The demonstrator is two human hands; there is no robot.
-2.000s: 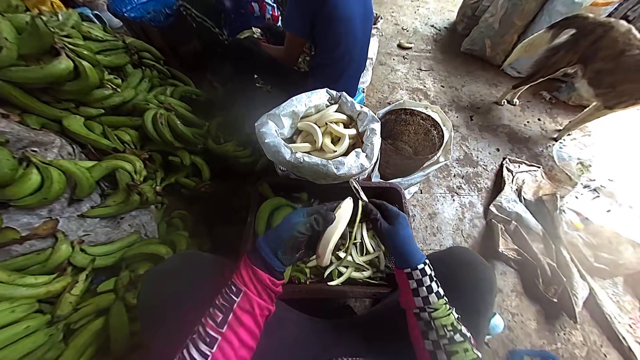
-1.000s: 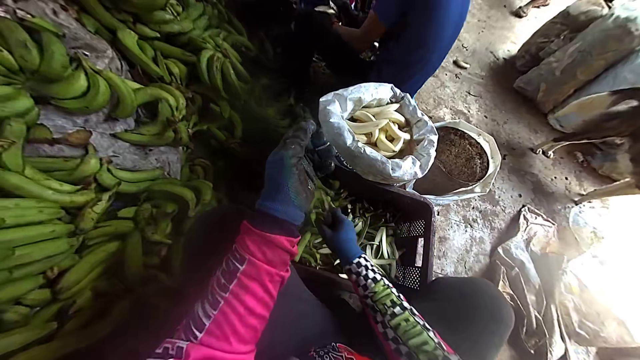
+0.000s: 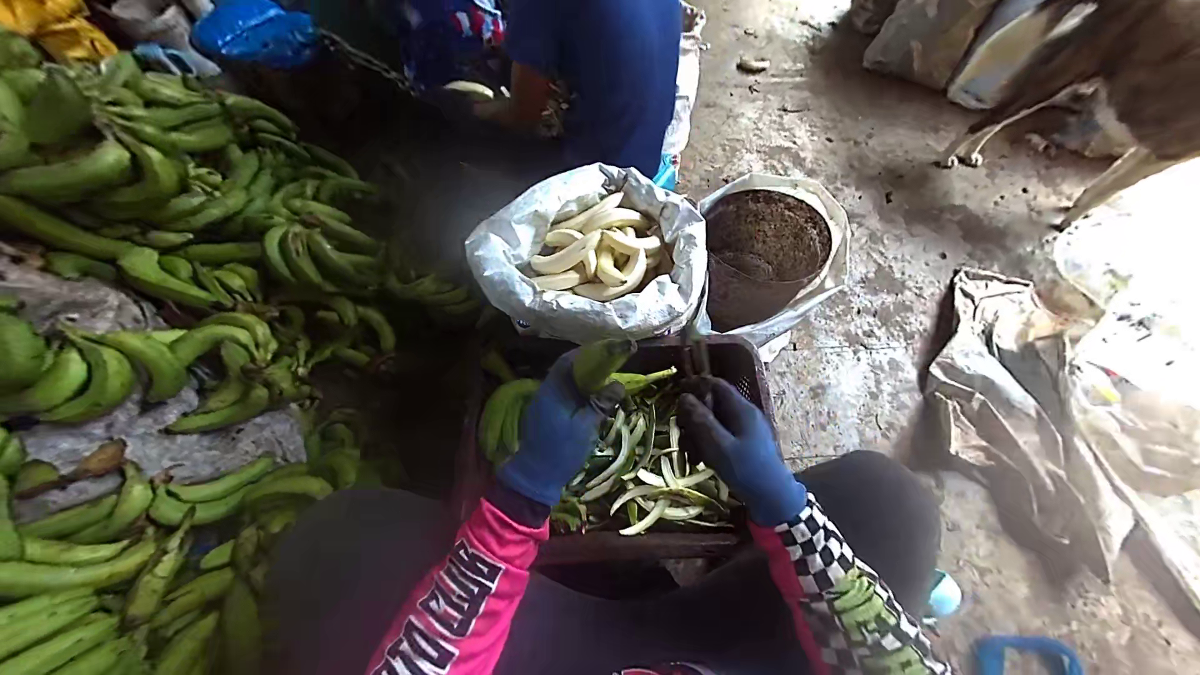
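My left hand, in a blue glove, grips a green unpeeled plantain over the crate. My right hand, gloved too, holds a small knife pointing up and away from me; its blade is blurred. Beneath both hands is a dark plastic crate with green plantains at its left and many strips of peel. Just beyond the crate, a white sack with a rolled rim holds peeled plantains.
Heaps of green plantains cover the left side. Right of the white sack stands a sack of brown granular material. A person in blue sits ahead. An animal stands at the upper right, and crumpled sacking lies on the floor.
Two seconds ago my left hand held a peeled plantain; now it holds a green one. It has come back over the crate from its left side. The view has shifted.
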